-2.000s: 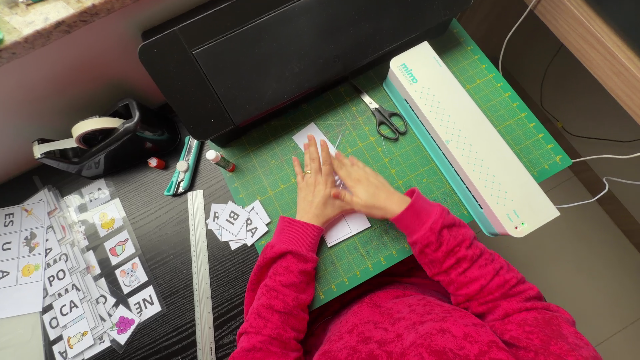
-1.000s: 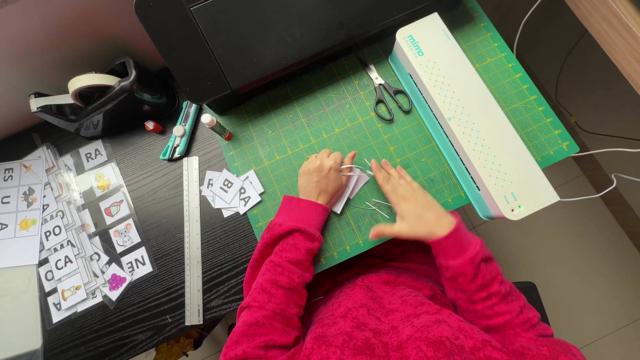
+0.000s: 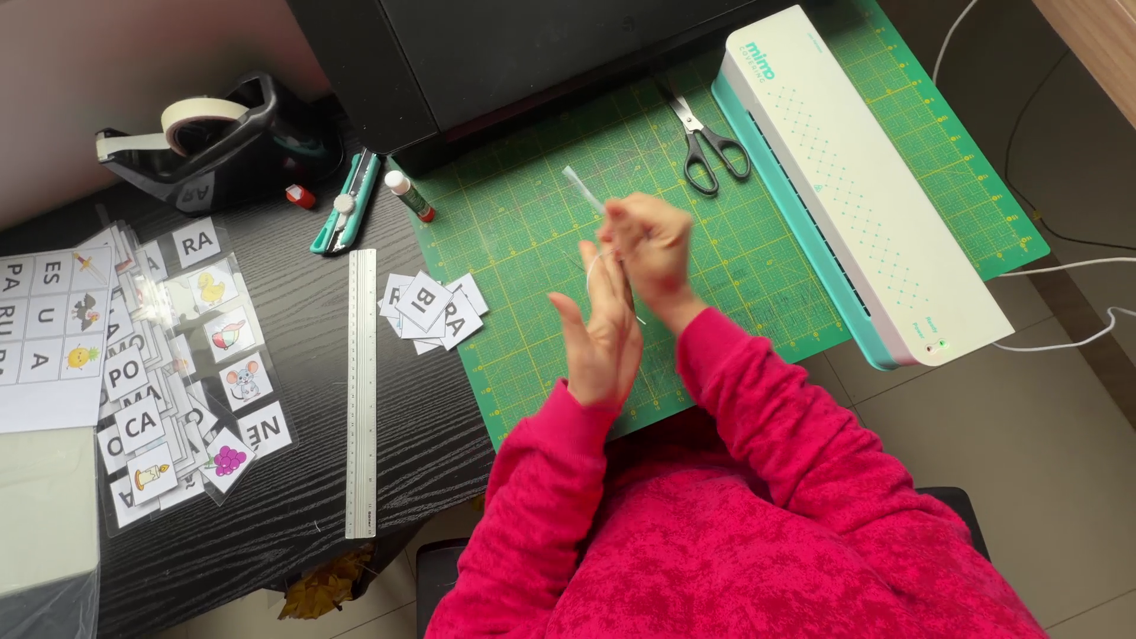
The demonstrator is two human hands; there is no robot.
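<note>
Over the green cutting mat [image 3: 532,213], my left hand [image 3: 606,328] is held edge-down with its palm turned up and thumb apart. Thin white strips [image 3: 590,271] lie against its fingers. My right hand [image 3: 650,244] is closed beside the left fingertips, and a narrow clear-white strip [image 3: 581,188] sticks out beyond it; whether it is pinched in that hand is blurred. Black-handled scissors [image 3: 701,146] lie above and to the right of my hands. A small pile of syllable cards [image 3: 424,303] sits at the mat's left edge.
A white and teal laminator [image 3: 861,195] rests on the mat's right side. To the left are a steel ruler [image 3: 361,390], a glue stick [image 3: 410,195], a teal utility knife [image 3: 346,209], a tape dispenser [image 3: 240,146] and picture cards [image 3: 244,382]. A black machine [image 3: 532,53] stands behind.
My left hand, earlier closed around white pieces on the mat, is now extended with thumb apart. The right hand has moved from the lower right to the left fingertips and closed. The white pieces are no longer visible there.
</note>
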